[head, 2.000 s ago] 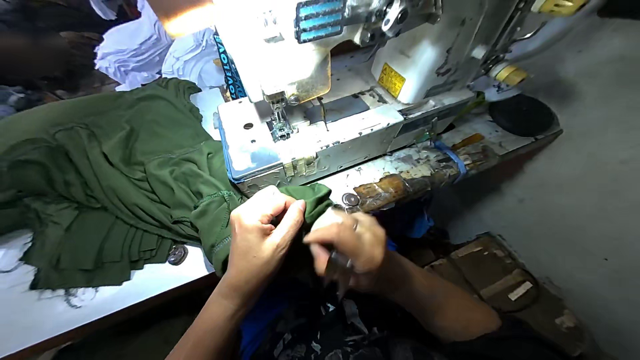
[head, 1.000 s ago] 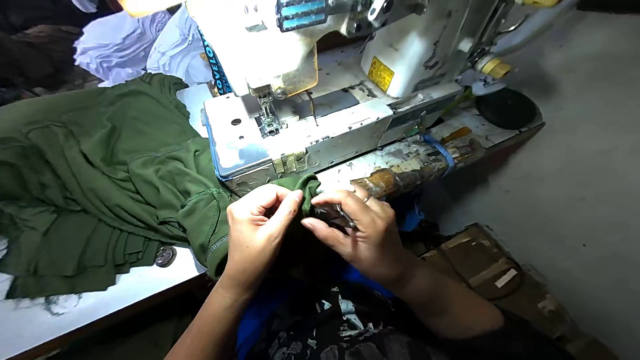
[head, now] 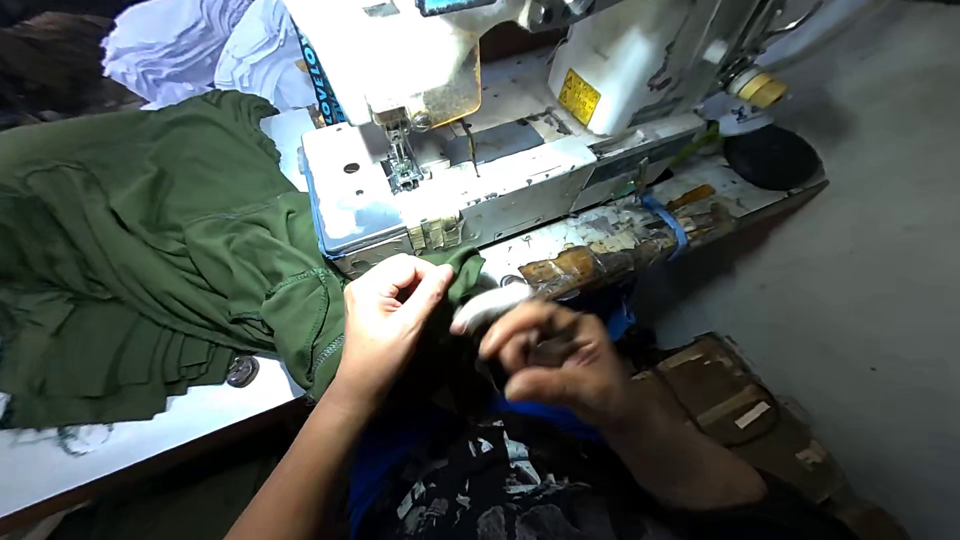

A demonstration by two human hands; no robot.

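Green knit fabric (head: 172, 225) with stitched seams spreads over the left of the white table. My left hand (head: 394, 311) pinches an edge of it between thumb and fingers, just in front of the bed of the white sewing machine (head: 450, 202). Beside it on the right, my right hand (head: 559, 356) is blurred, its index finger stretched toward the fabric and the other fingers curled. A dark object, perhaps small snips, shows in its palm, too blurred to name surely. The presser foot (head: 403, 169) stands beyond both hands, with no fabric under it.
Stacks of white cut fabric (head: 176, 45) lie at the back left. A round metal bobbin or case (head: 242, 370) rests near the table edge. A black round pad (head: 772, 157) is at the right end of the table. Cardboard boxes (head: 720, 397) stand below right, by a grey wall.
My right hand has come away a little from the fabric edge that it was touching one second ago, and its index finger is now extended. My left hand keeps its pinch.
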